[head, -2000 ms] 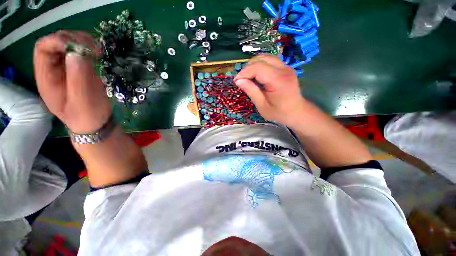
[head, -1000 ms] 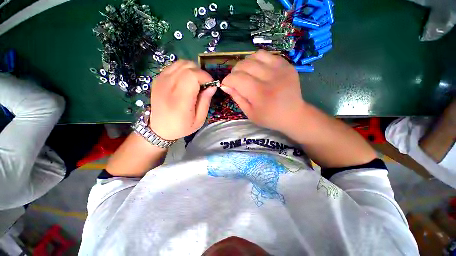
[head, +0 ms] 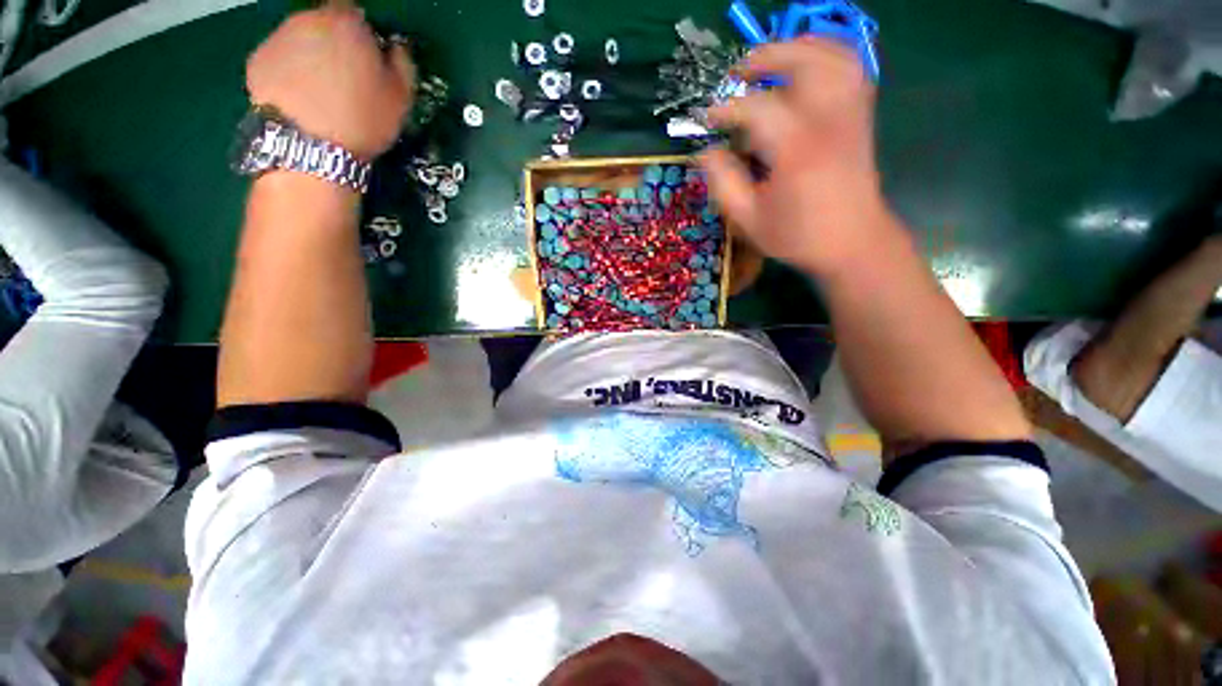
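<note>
My left hand point(head: 328, 78) is over the heap of wired boards point(head: 432, 101) at the upper left and covers most of it. Its fingertips are hidden and blurred, so I cannot tell what it holds. My right hand point(head: 804, 154) is above the right side of the parts box, near the grey-silver flat pieces point(head: 693, 64). Its fingers are bent and blurred; any small part in them cannot be made out. The open box point(head: 532, 241) holds red bits and blue-grey round ends. White rings with dark centres point(head: 551, 83) lie loose at the top centre.
Blue cylinders point(head: 834, 19) lie behind my right hand. More rings point(head: 437, 181) lie below the board heap. A translucent bag point(head: 1163, 60) is at the upper right of the green table point(head: 998, 161). Other people's sleeves point(head: 81, 261) and arms point(head: 1163, 315) are at both sides.
My hands were together over the box, holding a small part at the fingertips. They have since parted: left moved up-left to the board heap, right moved up-right. The box contents are uncovered.
</note>
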